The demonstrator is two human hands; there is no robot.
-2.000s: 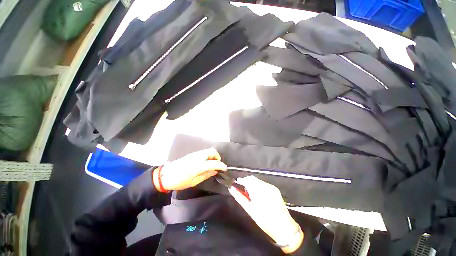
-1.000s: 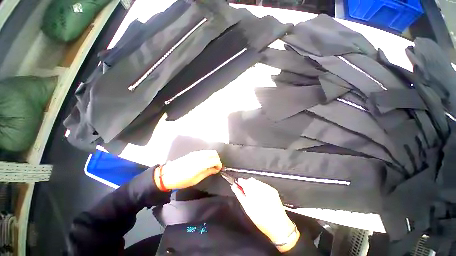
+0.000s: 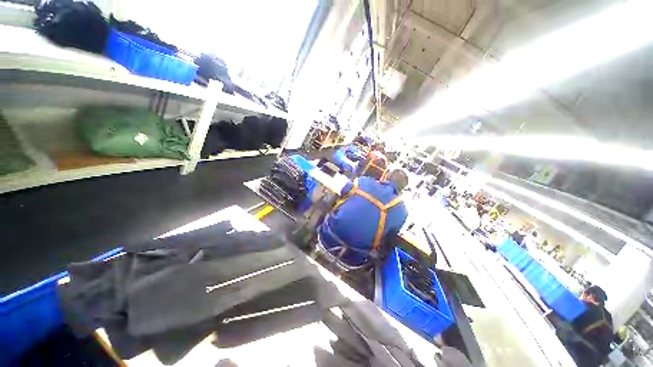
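Observation:
Neither of my hands shows. The view is tilted and looks forward over the room. Dark grey zippered panels (image 3: 168, 294) lie in a layered stack on the white tabletop (image 3: 265, 351) at the lower left. Two silver-white zippers show on them, an upper one (image 3: 250, 275) and a lower one (image 3: 268, 312), roughly parallel. More dark panels (image 3: 369, 333) lie to the right, cut off by the bottom edge. The panel and snips are out of view.
A seated person in blue (image 3: 361, 218) with orange straps is ahead, back turned. A blue bin (image 3: 419, 308) with dark pieces stands beside them. Another blue bin (image 3: 32, 312) is at the lower left. Shelving (image 3: 93, 68) on the left holds a green sack (image 3: 129, 135) and a blue bin (image 3: 150, 57).
The camera has swung up and forward. My hands, the held panel and the snips have left the view, and the wider room now shows. The stack and part of the heap sit lower.

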